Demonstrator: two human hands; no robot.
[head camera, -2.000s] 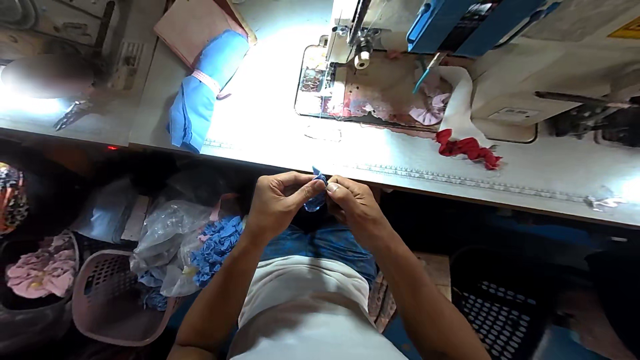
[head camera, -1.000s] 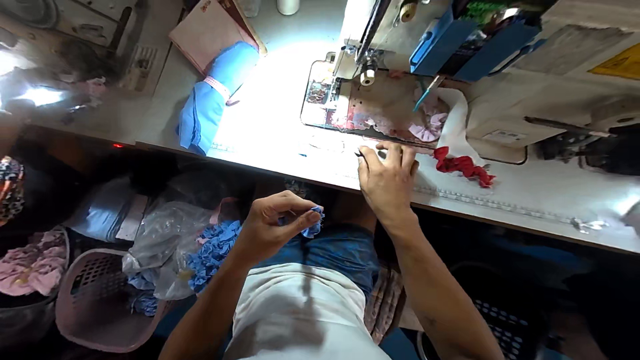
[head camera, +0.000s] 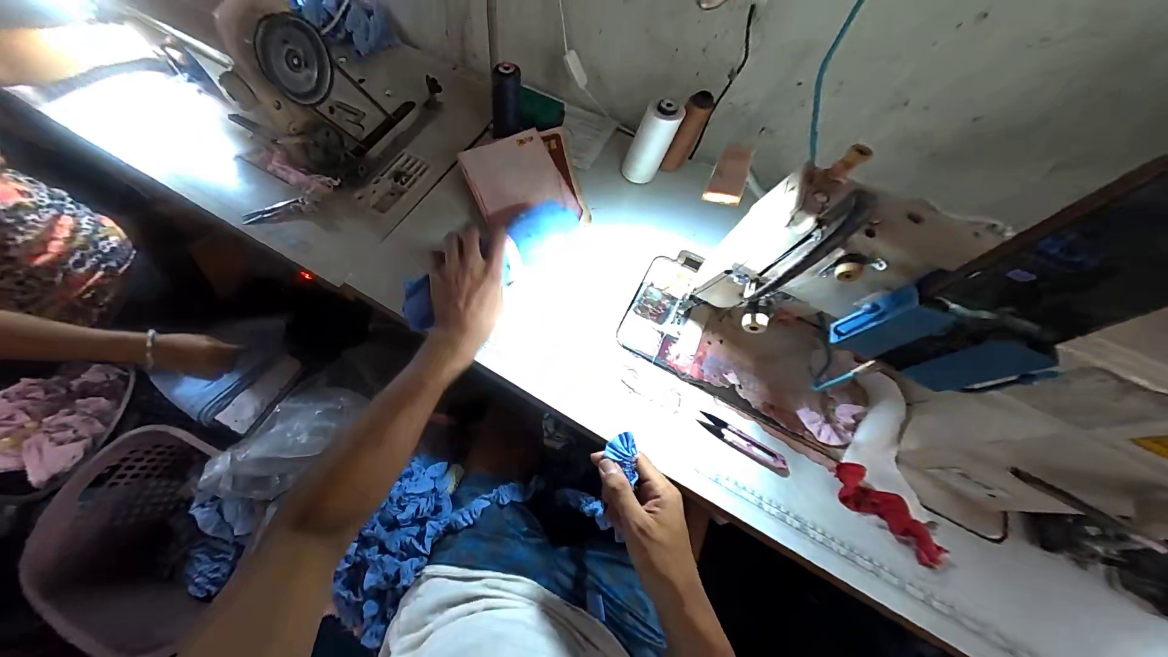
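Observation:
My left hand [head camera: 467,287] lies over a blue cloth bundle [head camera: 545,224] on the sewing table; whether its fingers grip the cloth cannot be made out. Between the thumb and fingers of my right hand [head camera: 643,497] is a gathered blue fabric piece [head camera: 622,456], held at the table's front edge. Thread snips [head camera: 744,443] lie on the table beyond that hand. The sewing machine [head camera: 753,297] stands farther back. A ruffled blue fabric strip [head camera: 411,529] is heaped by my lap.
A red ruffled strip [head camera: 890,516] lies at right. Thread cones [head camera: 652,141] stand near the wall. At left are a second sewing machine [head camera: 319,91], a plastic basket [head camera: 55,557], a plastic bag [head camera: 283,447] and another person's hand [head camera: 196,354] over folded blue cloth [head camera: 219,379].
My left hand has moved from above my lap to the blue bundle. My right hand has left the tabletop and now holds the gathered blue piece. The view has swung left.

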